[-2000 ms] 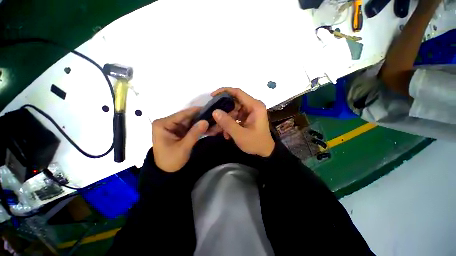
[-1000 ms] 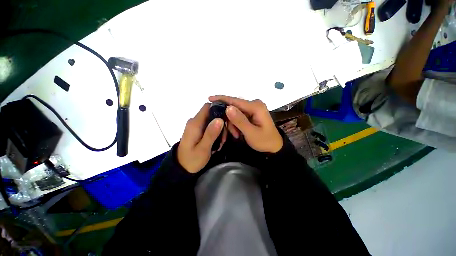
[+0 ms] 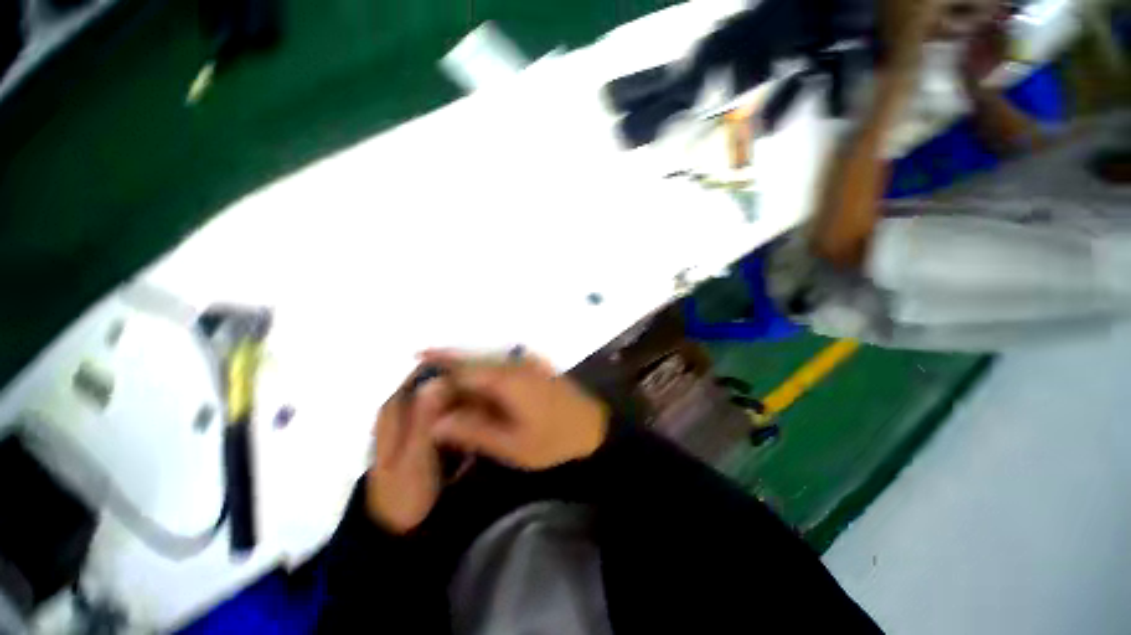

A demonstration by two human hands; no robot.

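Note:
The picture is blurred. My left hand and my right hand are close together in front of my body at the bench edge. They close around a black plastic housing, of which only a small dark part shows between the fingers; the rest is hidden. My right fingers reach across towards my left hand.
A hammer lies on the white bench at left, beside a cable and a black box. Small dark parts lie near it. At right are black housings, an orange-handled tool and a co-worker's arm.
The view has shifted, bringing more bench and black pieces at the upper right into sight. My right hand now lies more across my left, and the housing is more hidden.

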